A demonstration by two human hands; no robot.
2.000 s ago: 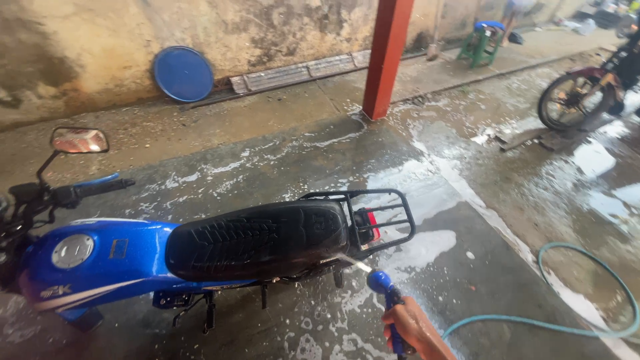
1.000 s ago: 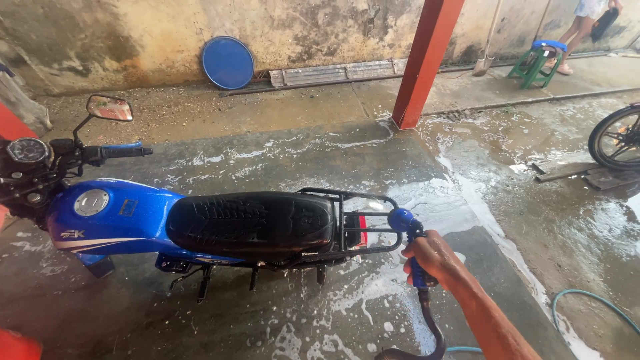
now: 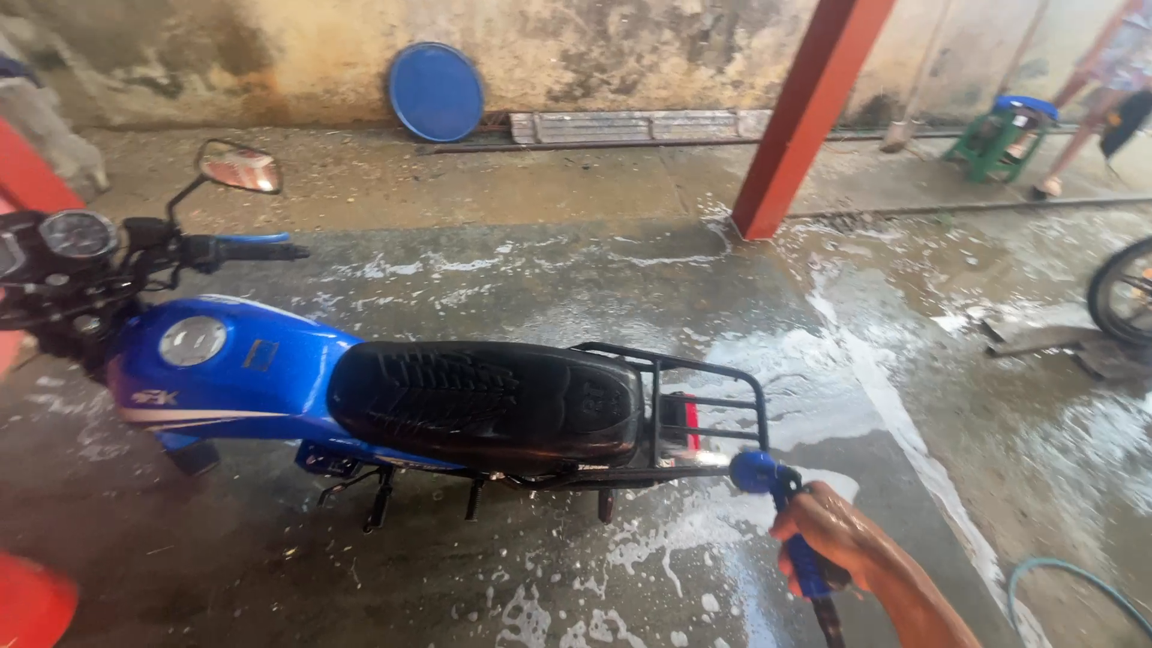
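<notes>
My right hand (image 3: pixel 823 535) grips a blue hose spray nozzle (image 3: pixel 756 472) at the lower right, its head beside the rear corner of a black metal luggage rack (image 3: pixel 763 396). A short spray of water points left from the nozzle toward the rack and red tail light (image 3: pixel 691 423). The rack is at the back of a motorcycle with a wet black seat (image 3: pixel 486 405) and a blue fuel tank (image 3: pixel 234 360). Its handlebar grip (image 3: pixel 261 252) and mirror (image 3: pixel 239 166) are at the left. My left hand is out of view.
Foamy water covers the concrete floor (image 3: pixel 432 558). A red post (image 3: pixel 801 126) stands beyond the rack. A teal hose (image 3: pixel 1071 565) lies at lower right; another wheel (image 3: pixel 1129 292) is at the right edge. By the wall are a blue disc (image 3: pixel 436 92), a green stool (image 3: pixel 999 144) and a person (image 3: pixel 1093 99).
Two seconds ago the nozzle was nearer the seat's rear; one second ago it was over the rack's end. Now it is at the rack's near rear corner, still in my right hand.
</notes>
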